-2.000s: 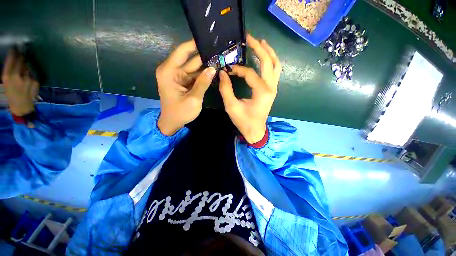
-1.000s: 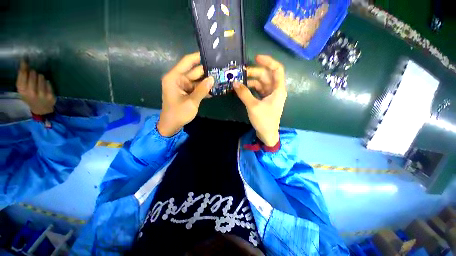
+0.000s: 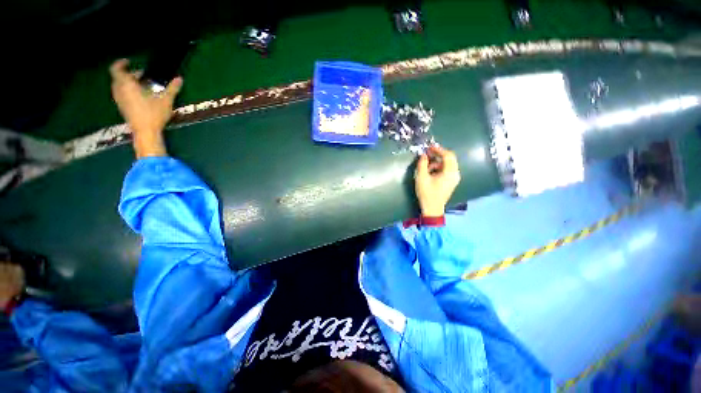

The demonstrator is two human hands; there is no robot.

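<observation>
My left hand (image 3: 146,104) is stretched over the conveyor at the upper left, its thumb and fingers spread apart beside the near end of a dark phone body (image 3: 171,60). The phone body lies on the belt and its far part is lost in shadow. My right hand (image 3: 436,178) is at the near edge of the component pile (image 3: 407,123), fingers curled together over its lower right end. Whether a component is between the fingertips cannot be seen. The blue parts bin (image 3: 346,141) stands left of the pile, with small tan and white bits inside.
The green conveyor (image 3: 330,38) runs beyond the worn pale ledge (image 3: 446,60) and carries several spaced phones. A white sheet (image 3: 539,130) lies right of the pile. At the lower left are another person's hand (image 3: 11,282) and blue sleeve. A dark item sticks out beside my right wrist.
The phone body is no longer between my hands above the bench. My left hand has moved up and left to the conveyor, my right hand to the pile. The view has turned.
</observation>
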